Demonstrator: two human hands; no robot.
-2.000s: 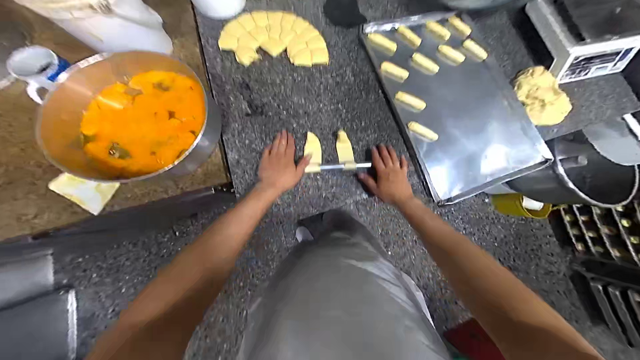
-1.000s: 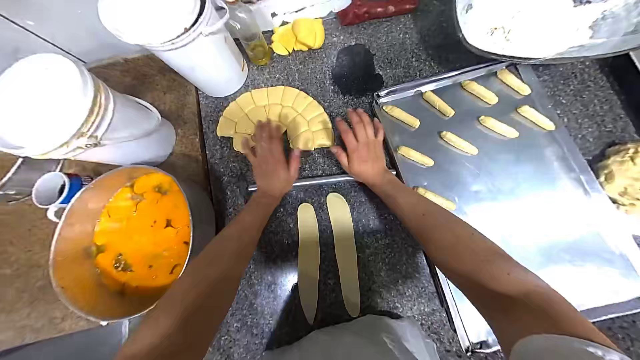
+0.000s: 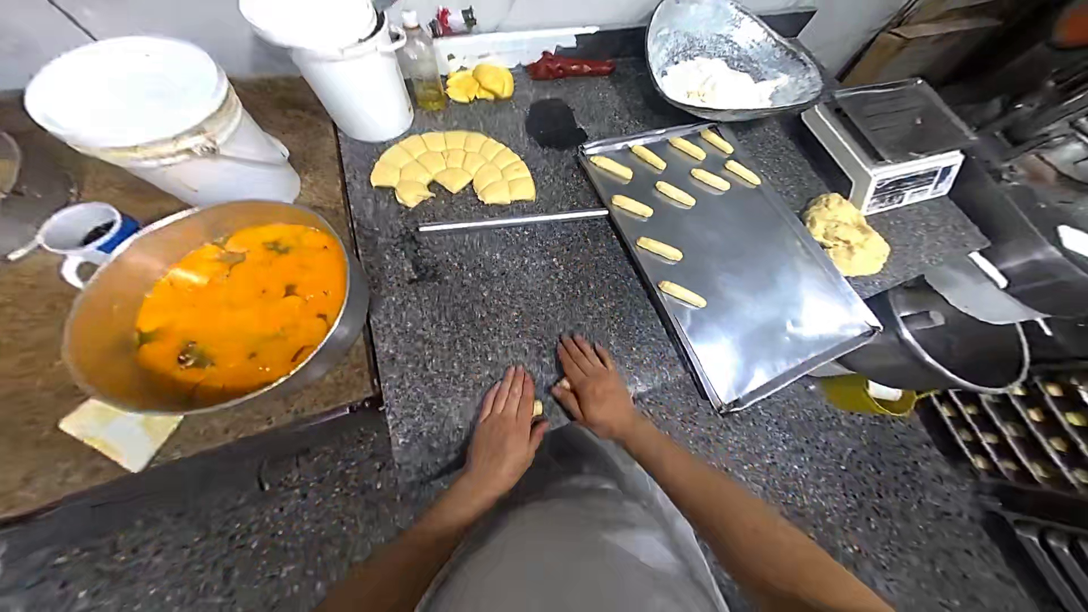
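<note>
My left hand (image 3: 507, 422) lies flat near the counter's front edge, with a bit of dough (image 3: 537, 408) showing at its inner side. Close to its right, my right hand (image 3: 592, 384) presses down, with pale dough peeking out by the thumb. The palms hide most of the dough. Farther back, a thin metal rod (image 3: 514, 222) lies crosswise, its right end at the tray's edge. Behind the rod sits an arc of cut dough pieces (image 3: 455, 161). On the right, a metal baking tray (image 3: 765, 280) holds several rolled dough sticks (image 3: 659, 248).
At left stands a metal bowl of orange liquid (image 3: 246, 297), near a mug (image 3: 85, 234) and white buckets (image 3: 357, 85). Beyond the tray are a dough lump (image 3: 846, 235), a scale (image 3: 892, 140) and a basin of flour (image 3: 722, 64). An oil bottle (image 3: 422, 68) stands at the back.
My hands have left the rod and moved back toward my body. The two long flat dough strips seen a second ago no longer lie stretched out; dough now shows at my hands.
</note>
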